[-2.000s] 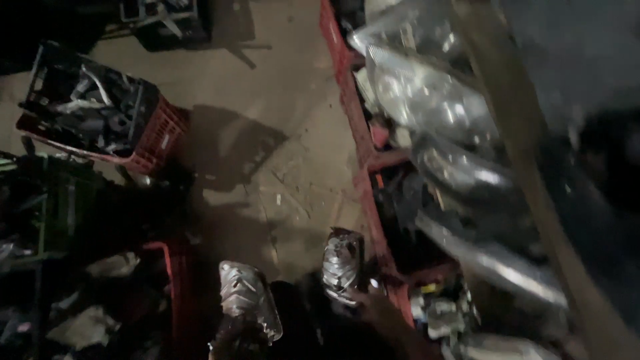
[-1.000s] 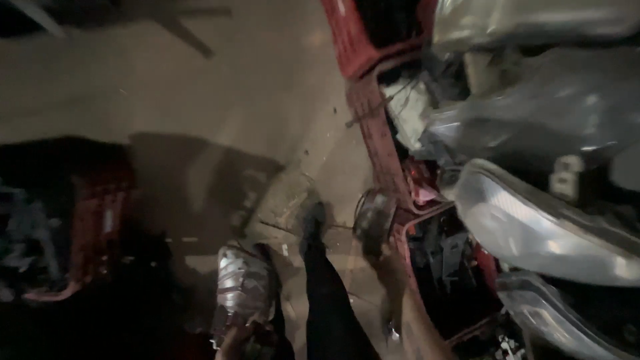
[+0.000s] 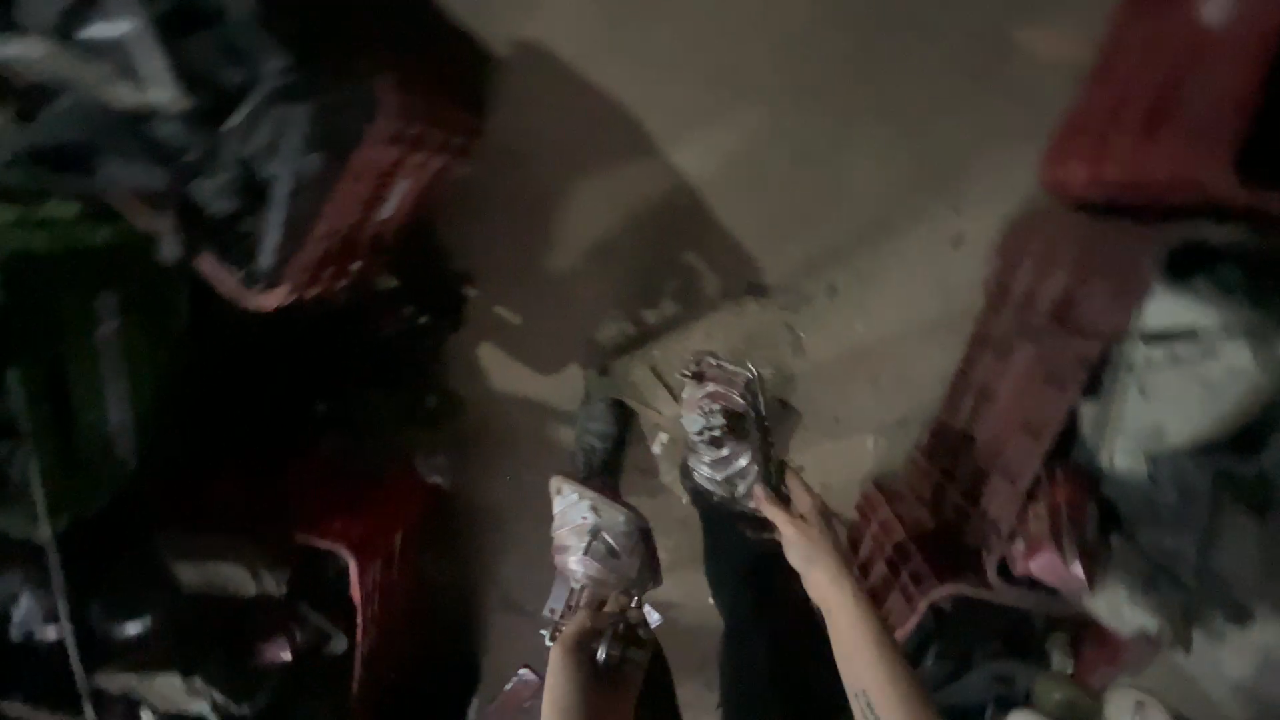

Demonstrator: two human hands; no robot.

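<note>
My left hand (image 3: 598, 622) grips a shiny, crumpled-looking part (image 3: 600, 540), silvery and perhaps wrapped in tape or clear film; its exact kind cannot be told. My right hand (image 3: 795, 515) holds a similar silvery part (image 3: 722, 430) by its lower right edge, with the fingers along its side. The two parts are apart, the right one farther forward. Below them show my dark-clad legs and one dark shoe (image 3: 603, 435) on the floor.
Red plastic crates stand on both sides, one at the upper left (image 3: 370, 190) and one at the right (image 3: 1010, 360), filled with mixed parts. A dark green crate (image 3: 70, 330) is at the left edge. Small debris lies on the floor (image 3: 860, 250).
The part in my right hand has turned to show its shiny face, and it now sits farther forward of the left one. The view has swung between the crates.
</note>
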